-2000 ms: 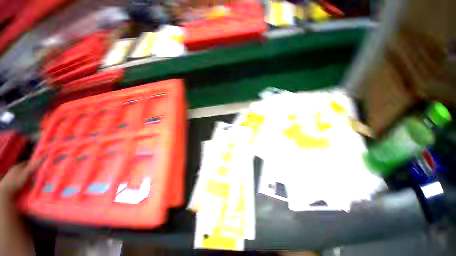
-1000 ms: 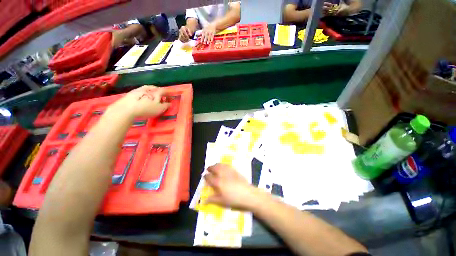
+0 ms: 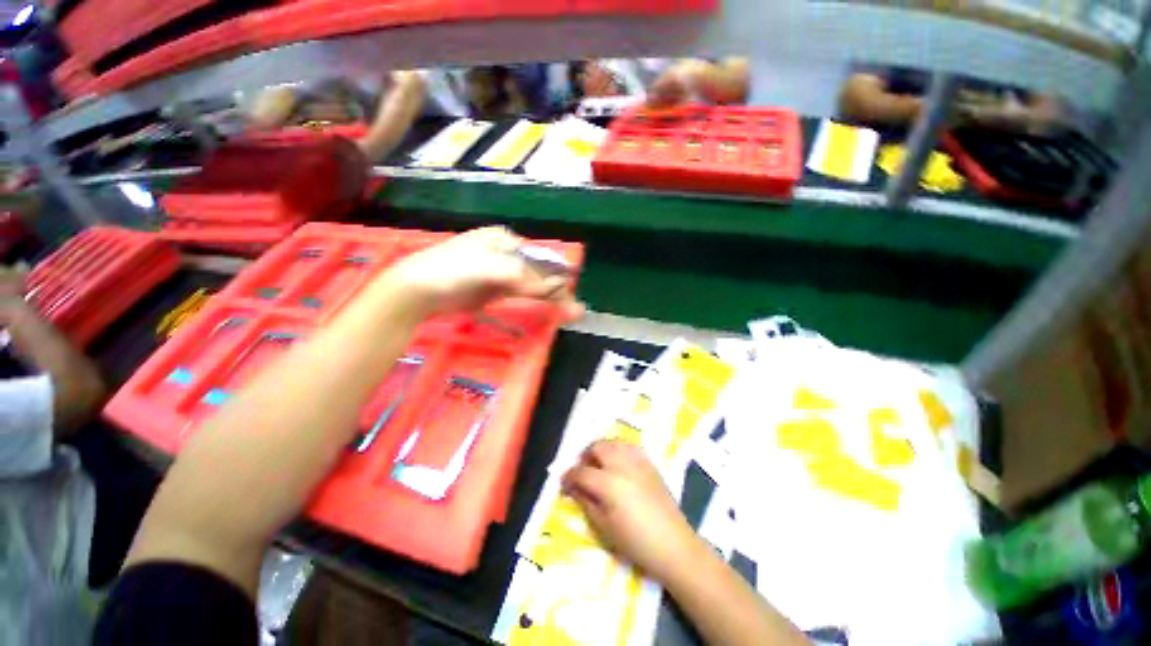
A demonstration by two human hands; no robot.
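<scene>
The red tray (image 3: 507, 435) lies tilted on the black bench, with phone middle frames (image 3: 444, 435) in several pockets. My left hand (image 3: 473, 271) is over the tray's far right corner and pinches a small part of a thin, shiny piece that looks like a phone middle frame (image 3: 545, 258); the hand hides much of it. My right hand (image 3: 621, 492) rests on the overlapping adhesive sheets (image 3: 574, 612) right of the tray. Its fingers are bent onto the yellow pieces; whether they grip one cannot be told. My left forearm hides the tray's middle.
White used liners with yellow scraps (image 3: 839, 461) are heaped at right, beside a green bottle (image 3: 1054, 549) and a dark bottle (image 3: 1101, 606). A green conveyor side (image 3: 757, 271) runs behind. A person's arm shows at far left. Other workers' arms and red trays (image 3: 694, 164) are across.
The view has shifted, moving the scene right and down. My left hand has lifted a thin piece out of the tray's far right area. My right hand stays on the adhesive sheets.
</scene>
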